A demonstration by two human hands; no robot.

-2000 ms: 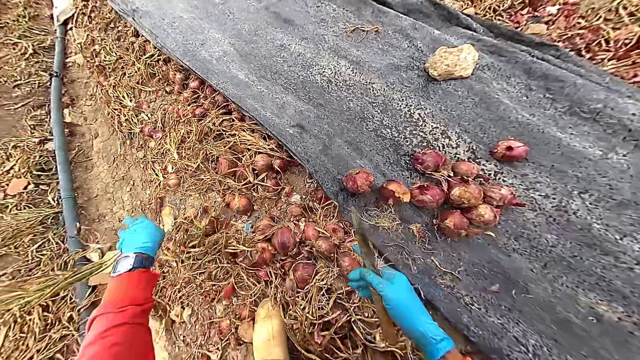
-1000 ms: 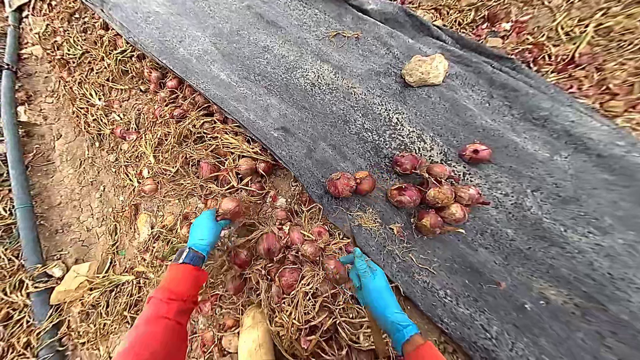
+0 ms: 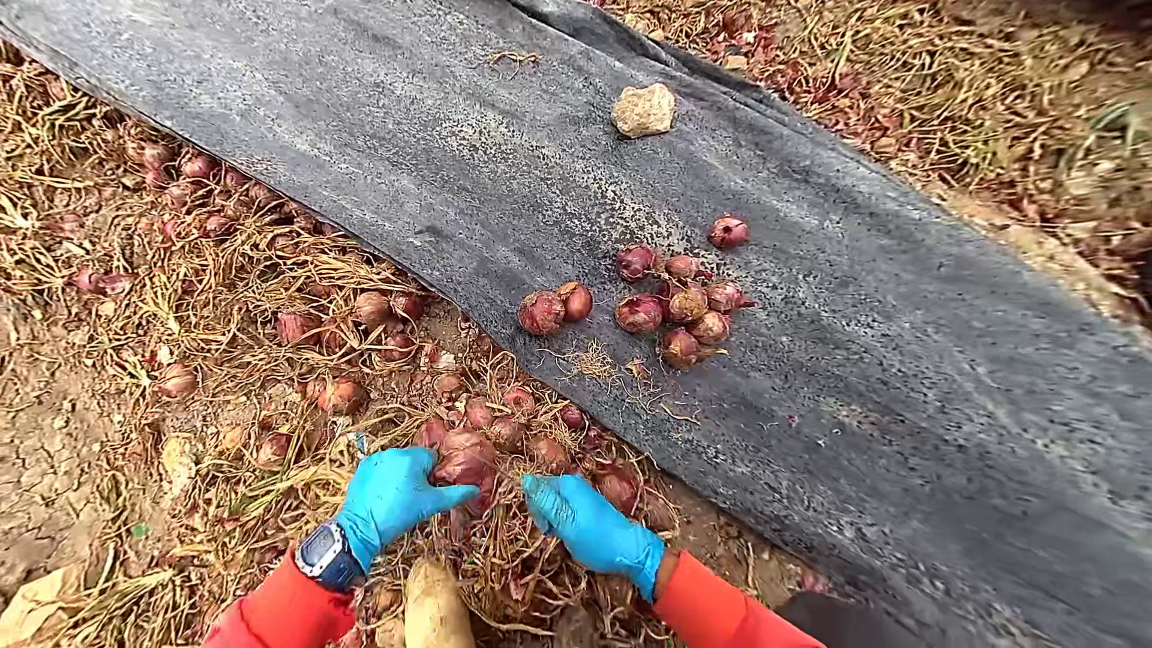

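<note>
My left hand [image 3: 396,499], in a blue glove with a watch at the wrist, holds a red onion [image 3: 463,459] between thumb and fingers at the lower centre. My right hand [image 3: 589,535], also in a blue glove, is just right of that onion, its fingertips bent close to thin dry strands. No tool shows clearly in it now. More red onions [image 3: 342,396] lie among dry stalks [image 3: 261,270] around and beyond the hands. On the dark fabric sheet [image 3: 855,387], a cluster of onions [image 3: 687,304] rests beside a separate pair [image 3: 542,313].
A pale stone [image 3: 644,110] sits on the upper part of the sheet. Loose root trimmings [image 3: 594,362] lie near its closer edge. A tan rounded object [image 3: 436,607], partly cut off, stands out below the hands. Cracked bare soil [image 3: 45,504] shows at left.
Two seconds ago my left hand was over the straw at left without an onion; it then took one and has moved right, towards my right hand. The long tool seen earlier in my right hand no longer shows.
</note>
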